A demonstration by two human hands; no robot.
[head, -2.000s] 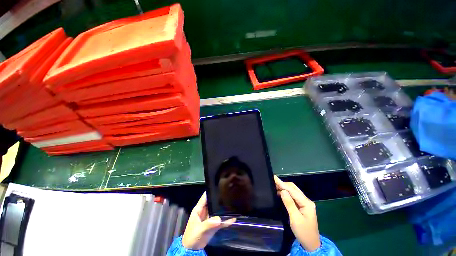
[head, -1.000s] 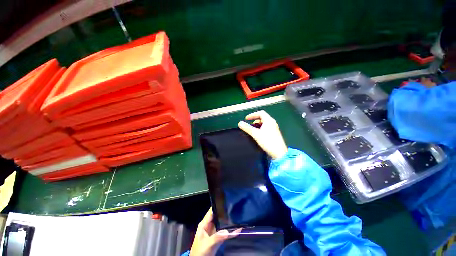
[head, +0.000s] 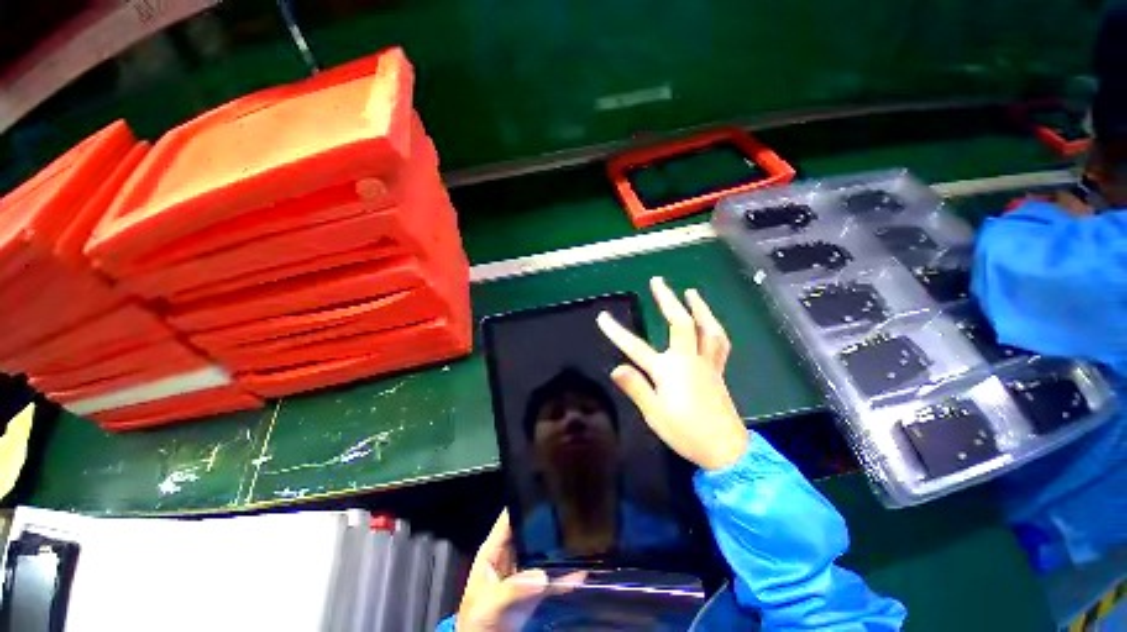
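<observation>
A black glossy tablet screen assembly [head: 544, 370] lies in front of me with its mirror-like face up, its far end over the green bench. My left hand [head: 497, 590] holds its near left corner, thumb on the front. A thin shiny clear film [head: 618, 602] shows at the screen's near end. My right hand [head: 680, 377] is over the far right part of the screen, fingers spread, holding nothing. Whether its fingers touch the screen I cannot tell.
Orange carrier trays [head: 266, 136] stand in two stacks at left. White foam trays [head: 210, 574] are at lower left, one holding a dark unit. A red-orange frame fixture [head: 633, 200] lies beyond. A clear blister tray [head: 865, 407] with black parts is at right, beside a person's blue sleeve [head: 1051, 284].
My right hand left the screen's right side and moved to its far end, where the fingers were bent. Now the fingers are spread and slightly nearer me. My left hand keeps its hold.
</observation>
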